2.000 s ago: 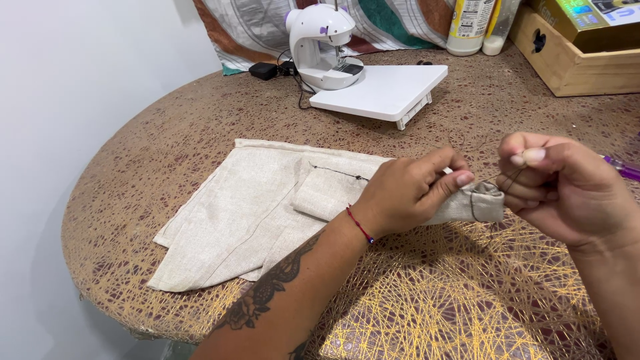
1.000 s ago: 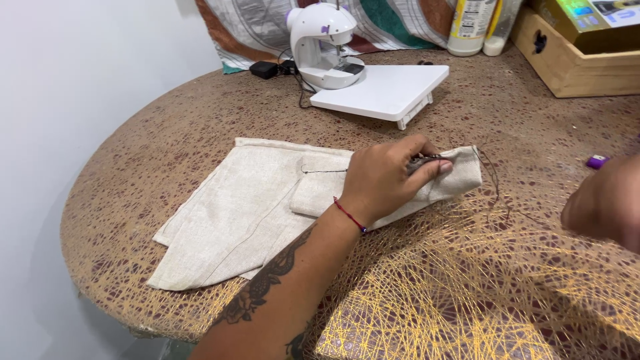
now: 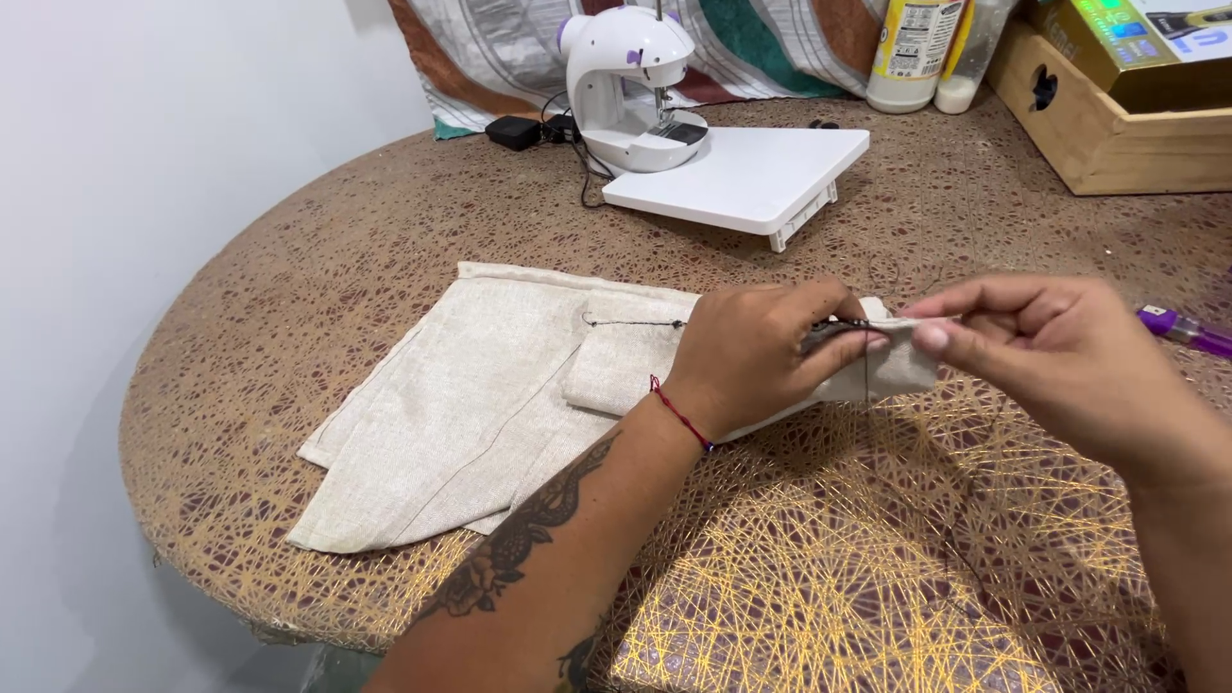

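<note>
A beige cloth piece point(image 3: 462, 375) lies folded over itself on the round table, with dark thread stitches along a folded part. My left hand point(image 3: 760, 356) pinches the cloth's raised edge between thumb and fingers, where dark stitching shows. Close to its right, my right hand point(image 3: 1020, 346) has thumb and forefinger closed at the same edge; a thin light line, possibly a needle, shows at these fingertips. Dark thread point(image 3: 867, 371) hangs down over the cloth between the two hands.
Behind the cloth stands a white mini sewing machine point(image 3: 626, 87) with a white extension table point(image 3: 741, 178) and a black adapter point(image 3: 513, 133). A wooden box point(image 3: 1107, 144), a glue bottle point(image 3: 910, 58) and a purple pen-like tool point(image 3: 1189, 332) are at the right.
My right hand, low at the right edge a second ago, has come back left to the cloth's edge. My left hand stays on the cloth.
</note>
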